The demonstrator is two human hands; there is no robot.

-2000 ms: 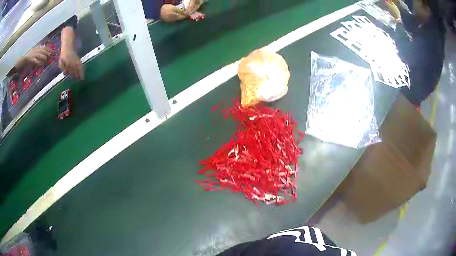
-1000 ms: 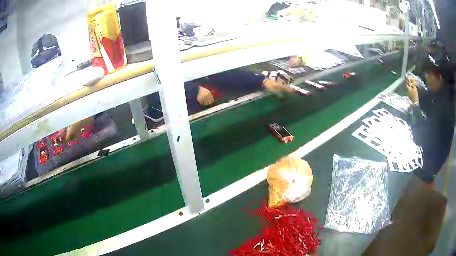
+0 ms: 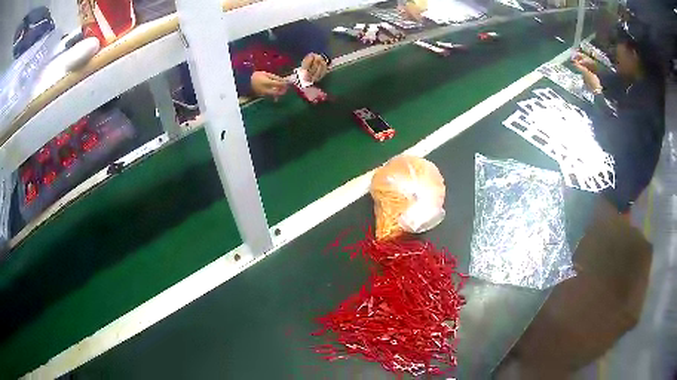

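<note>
Neither of my hands is in the picture. A loose tangled heap of thin red strips (image 3: 401, 308) lies on the dark green bench top (image 3: 223, 326), nearest in front of me. A knotted clear bag with orange-tan contents (image 3: 408, 194) touches the back of the heap. A flat, shiny clear plastic bag (image 3: 519, 223) lies to the right of the heap. A red-and-black handheld unit (image 3: 373, 124) lies on the green conveyor belt (image 3: 319, 159) beyond the white rail.
A white rail (image 3: 178, 291) with an upright post (image 3: 226, 133) edges the conveyor. Another person's hands (image 3: 271, 83) hold a red and white piece across the belt. White slatted pieces (image 3: 557, 133) lie near a worker (image 3: 631, 111) at right. A cardboard box (image 3: 594, 297) stands below the bench edge.
My view dipped after rising. The red unit has moved right along the conveyor since two seconds ago. The person across the belt now has both hands together at a red and white piece.
</note>
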